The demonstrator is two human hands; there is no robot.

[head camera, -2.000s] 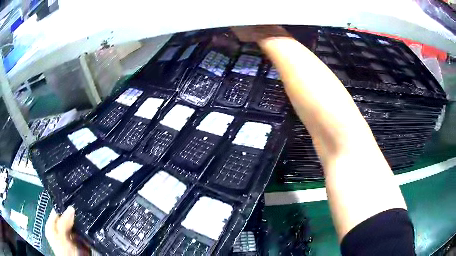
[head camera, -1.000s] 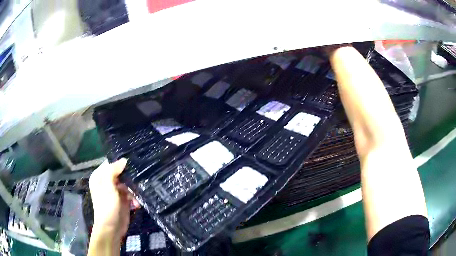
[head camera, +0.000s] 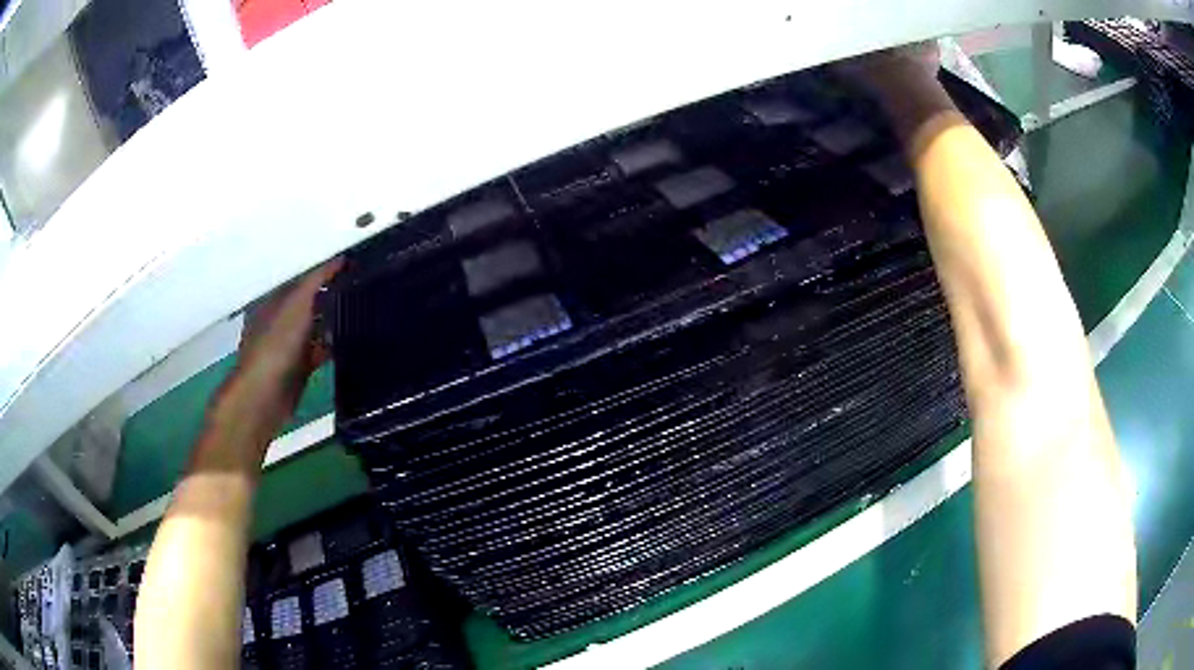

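A glossy black blister tray (head camera: 615, 308) with housings in its pockets, their pale upper parts showing, lies level on top of the tall stack of black trays (head camera: 681, 452). My left hand (head camera: 295, 314) is at the tray's left end, in shadow, with the fingers at its edge. My right hand (head camera: 897, 68) is at the far right part of the tray, partly behind the white shelf; its fingers are hidden. The tray's back edge is hidden by the shelf.
The white shelf (head camera: 393, 144) crosses above the tray's back. Another tray with housings (head camera: 327, 596) lies lower left. A white rail (head camera: 786, 576) runs along the green bench (head camera: 851, 628) in front of the stack. Clear plastic (head camera: 979, 72) shows behind the stack's right end.
The tray has moved right from its tilted position over the bench and now lies level on the stack. Both hands moved with it. The lower left tray has come more into view.
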